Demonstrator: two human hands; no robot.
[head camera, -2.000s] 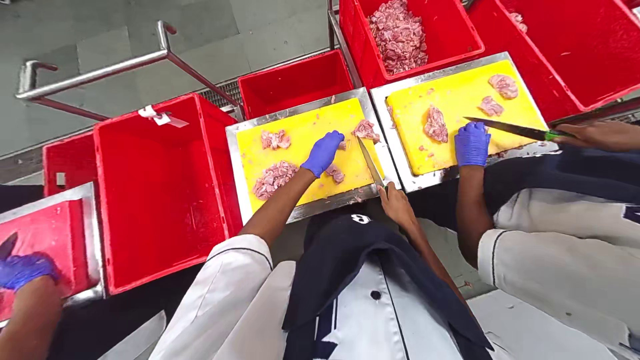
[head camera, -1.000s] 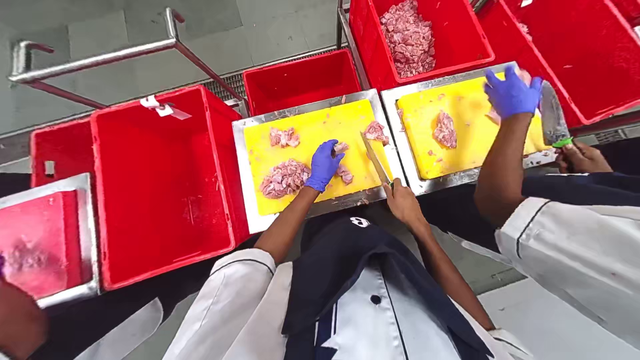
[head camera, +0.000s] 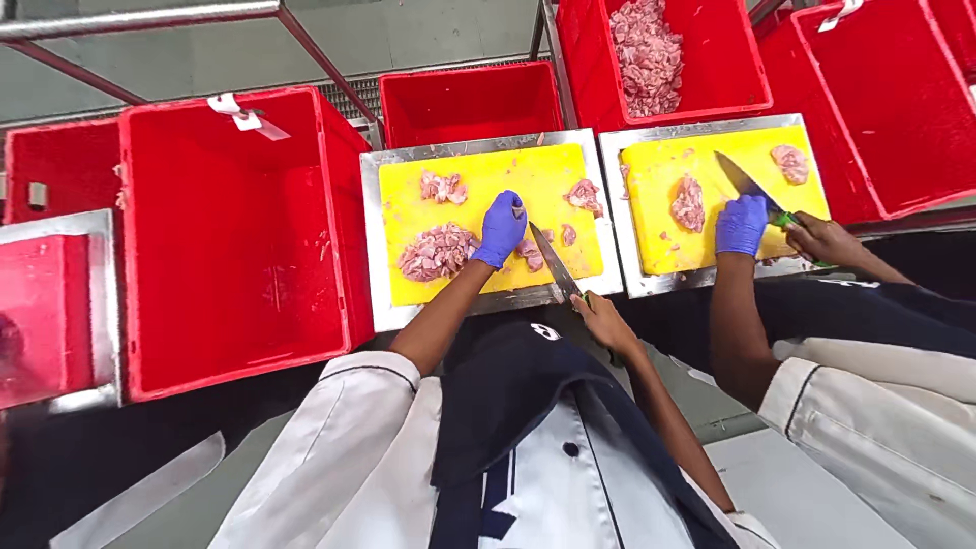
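Observation:
My left hand (head camera: 503, 229), in a purple-blue glove, is curled over the yellow cutting board (head camera: 488, 168), with a bit of raw meat showing at its fingers. Bare, my right hand (head camera: 604, 320) grips the handle of a kitchen knife (head camera: 554, 263) at the board's near edge; the blade points up and left toward my left hand. A heap of cut raw meat (head camera: 437, 252) lies left of my left hand, with a smaller pile (head camera: 443, 187) above it. Small meat pieces (head camera: 531, 254) lie beside the blade, and a larger piece (head camera: 584, 196) is at the right edge.
A co-worker's gloved hand (head camera: 741, 225) and knife (head camera: 743, 181) are over a second yellow board (head camera: 671, 255) at right. Red crates (head camera: 229, 229) stand left and behind, one (head camera: 690, 114) holding cut meat. A red board (head camera: 46, 320) lies far left; a metal rail (head camera: 145, 19) runs behind.
The blade, earlier by the meat at the board's right edge, has moved left. My left hand has lifted or shifted slightly from the small pieces. The co-worker's gloved hand is back down beside the knife.

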